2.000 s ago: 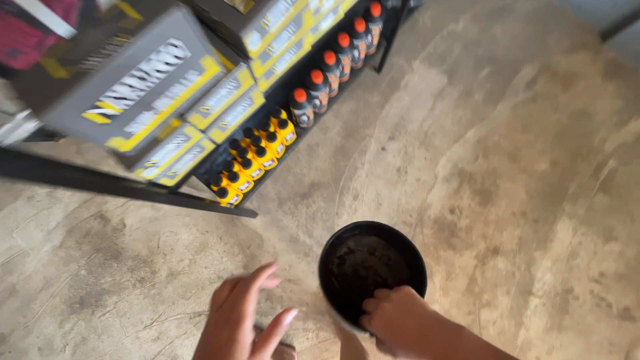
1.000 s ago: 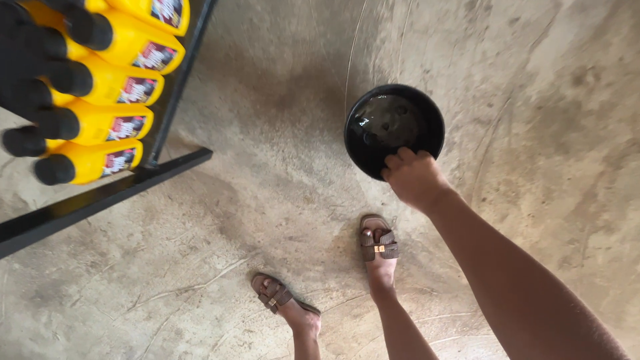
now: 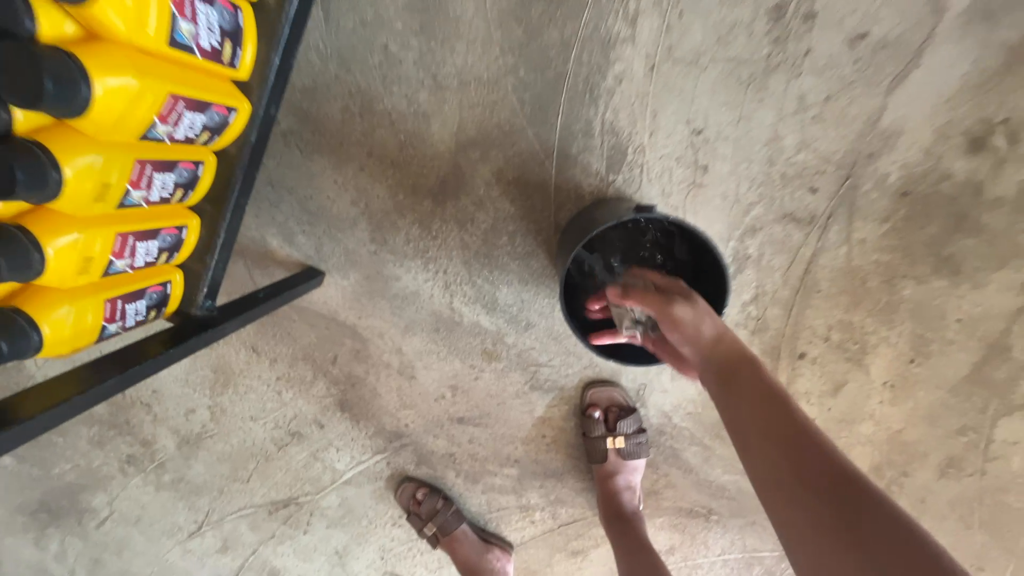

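Observation:
A round black bucket [image 3: 592,224] stands on the concrete floor, with wet, shiny contents inside. My right hand [image 3: 664,316] is over its near side, fingers spread toward the inside. Something greyish and wet, perhaps a cloth or water, shows between the thumb and the fingers; the blur hides what it is, and whether it is held. My left hand is out of the frame.
Yellow bottles [image 3: 96,312] with black caps lie in rows on a black metal rack [image 3: 264,120] at the left, whose foot [image 3: 272,296] juts over the concrete floor [image 3: 448,336]. My feet in brown sandals [image 3: 616,440] are just below the bucket.
My left hand, seen two seconds ago, has left the view. My right hand gripped the bucket's rim a second ago and is now over its opening. The view has moved.

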